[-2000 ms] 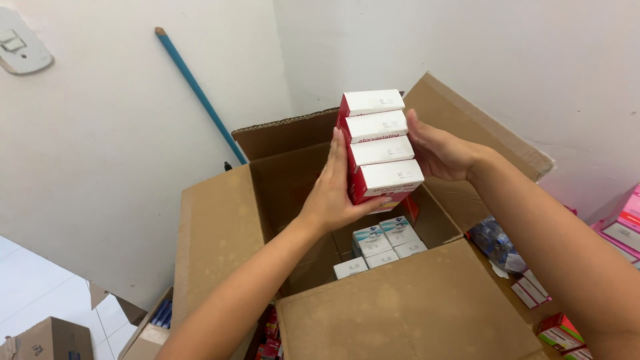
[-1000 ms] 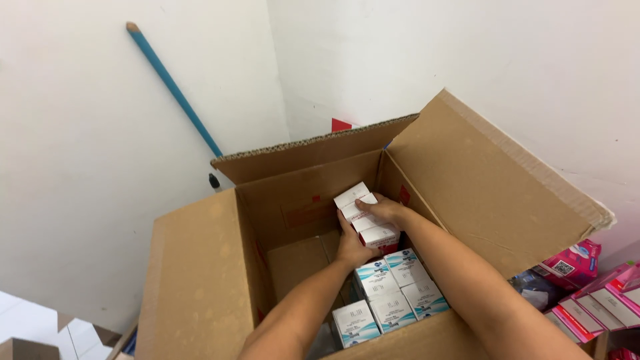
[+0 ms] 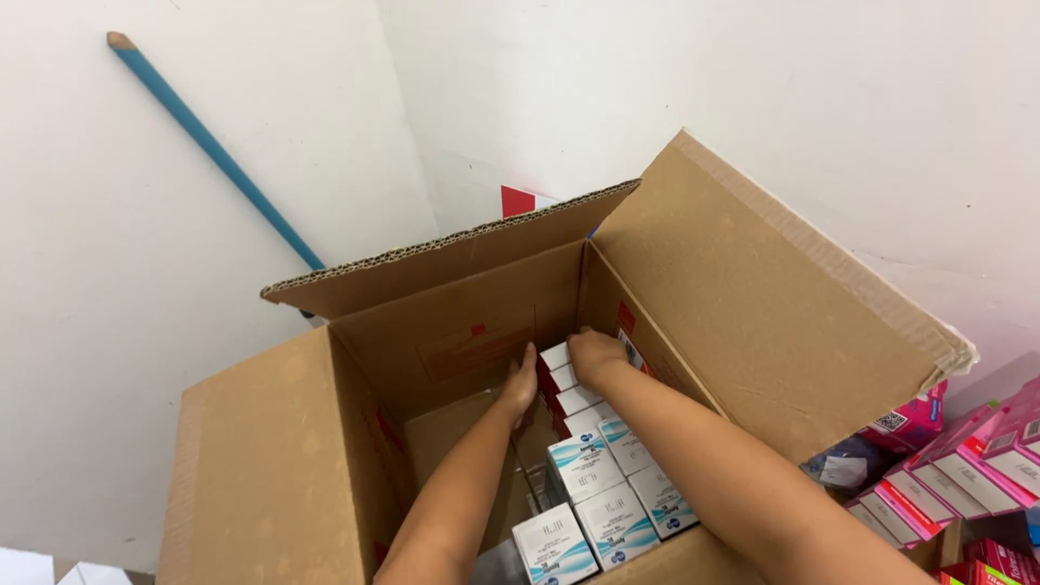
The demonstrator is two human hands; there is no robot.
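Note:
Down inside an open cardboard box (image 3: pixel 252 455), a row of several small red cartons with white ends (image 3: pixel 578 400) stands near the right wall. My left hand (image 3: pixel 520 390) is upright beside the row's left side, fingers extended. At the row's far end, my right hand (image 3: pixel 597 357) rests on the cartons from the right, its fingertips partly hidden. Nearer to me, several white cartons with blue wave stripes (image 3: pixel 615 526) stand packed against the row's near end. Clear plastic-like material lies left of them.
The box's large right flap (image 3: pixel 780 301) sticks up and outward. A blue pole (image 3: pixel 215 150) leans on the white wall behind. Pink and white cartons (image 3: pixel 942 487) are stacked at the right, beside a dark plastic bag (image 3: pixel 853 467).
The red and white cartons, held above the box two seconds ago, are now low inside it beside the striped cartons. My left hand has come to their side. The view has moved closer to the box.

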